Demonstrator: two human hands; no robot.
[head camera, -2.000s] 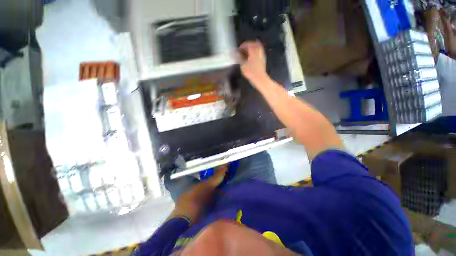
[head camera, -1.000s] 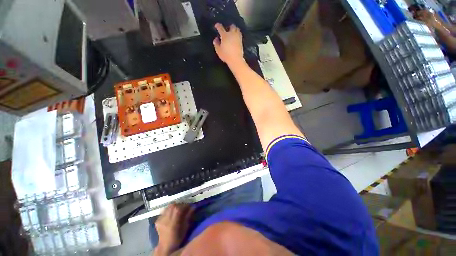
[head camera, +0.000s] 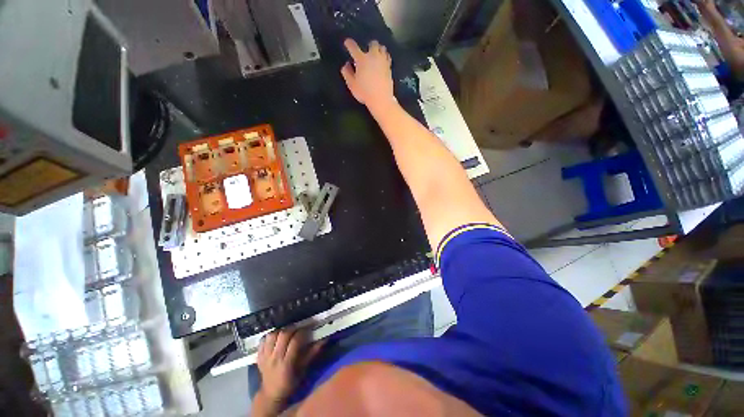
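An orange-red marking fixture (head camera: 245, 215) sits on a silver perforated base plate (head camera: 236, 251) on the black table. One white plastic housing (head camera: 238, 191) lies in the middle pocket of its near row; the other pockets show tan insides. Slotted clamp bars (head camera: 320, 213) stand on either side. My right hand (head camera: 369, 73) reaches to the far right part of the table, thumb and index finger apart, nothing visible in it; its palm side is hidden. My left hand (head camera: 281, 358) rests at the near edge by the keyboard, fingers slightly spread, nothing visible in it.
The laser machine's grey-white box (head camera: 49, 81) hangs at the upper left. A black keyboard (head camera: 326, 291) runs along the near edge. Clear blister trays (head camera: 110, 362) and a white sheet (head camera: 49, 261) are at left. More trays (head camera: 677, 122), a blue stool (head camera: 608, 187) and cartons are at right.
The view has swung from under the machine head, so the fixture shows fully. My right hand has shifted to the table's far part. My left hand has moved from my lap to the keyboard edge.
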